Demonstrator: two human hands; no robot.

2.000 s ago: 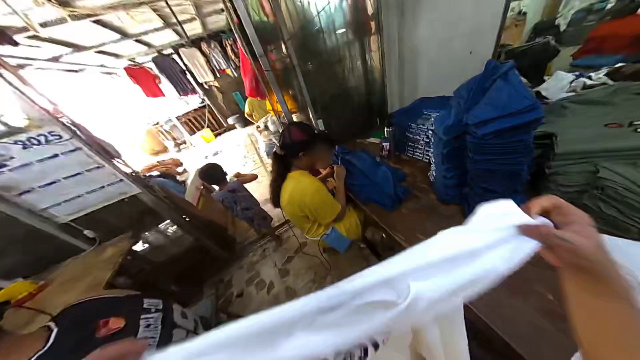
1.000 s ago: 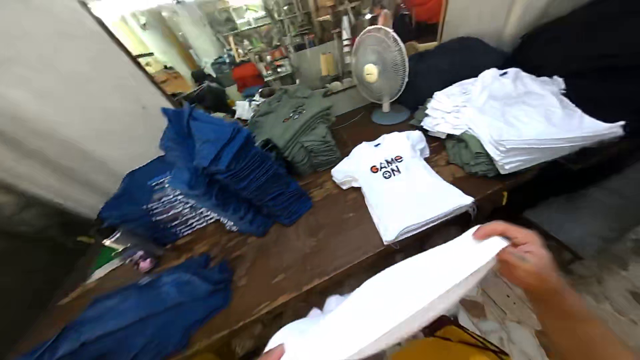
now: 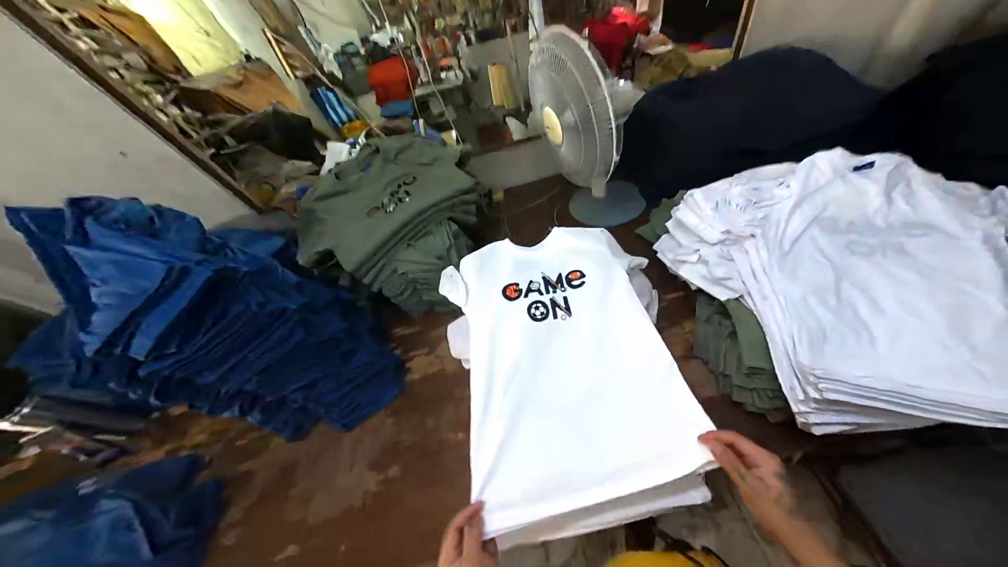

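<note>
A white T-shirt (image 3: pixel 571 394) with a printed "GAME ON" design lies spread face up, its collar pointing away from me, over other white shirts (image 3: pixel 606 516) whose edges show beneath its hem and sleeves. My left hand (image 3: pixel 468 535) pinches the left corner of the hem. The right corner of the hem is between the thumb and fingers of my right hand (image 3: pixel 744 465). To the right is a taller pile of white T-shirts (image 3: pixel 890 283), partly on top of folded green shirts (image 3: pixel 736 354).
Stacked blue garments (image 3: pixel 197 315) stand on the left of the brown table (image 3: pixel 378 480), with another blue garment (image 3: pixel 110 512) nearer me. Behind are green printed T-shirts (image 3: pixel 386 205), a pedestal-type fan (image 3: pixel 579 118), a large dark bundle (image 3: pixel 748 118) and a mirror or opening's frame (image 3: pixel 157 118).
The white shirt, stretched between my hands in the air before, now lies flat on the white shirts at the table's edge. The view has swung right, from the seated people to the table.
</note>
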